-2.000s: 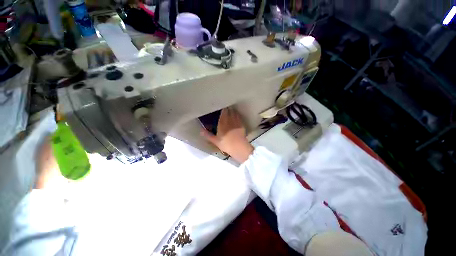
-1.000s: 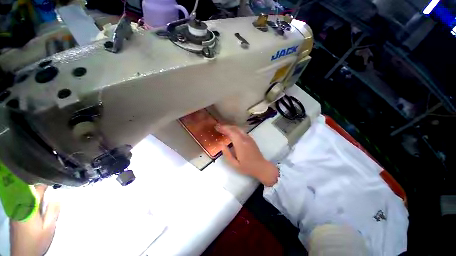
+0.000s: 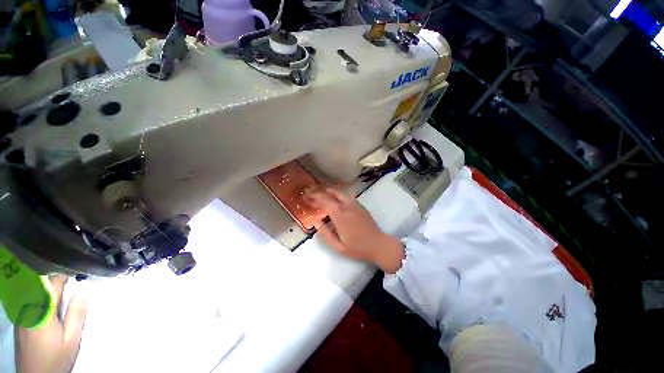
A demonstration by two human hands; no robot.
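Note:
My right hand (image 3: 351,227) is over the lower end of a smartphone (image 3: 293,191) with a lit orange screen, fingertips at the glass. The phone lies flat under the arm of the cream sewing machine (image 3: 240,109) and is not lifted. My left hand (image 3: 54,331) is at the lower left edge, partly cut off and partly behind the green tag (image 3: 23,288). It rests on white fabric (image 3: 211,306), fingers apart. The fabric is washed out by the lamp; the needle area is hidden.
Black-handled scissors (image 3: 420,156) lie at the table's right end. A pile of white pieces (image 3: 495,255) with a small motif is at the right, over a red crate rim (image 3: 574,269). A purple cup (image 3: 231,20) stands behind the machine.
The view has moved closer to the machine. My right hand has shifted off the phone's upper part toward its lower end, and the screen has lit up orange. My left hand has moved lower.

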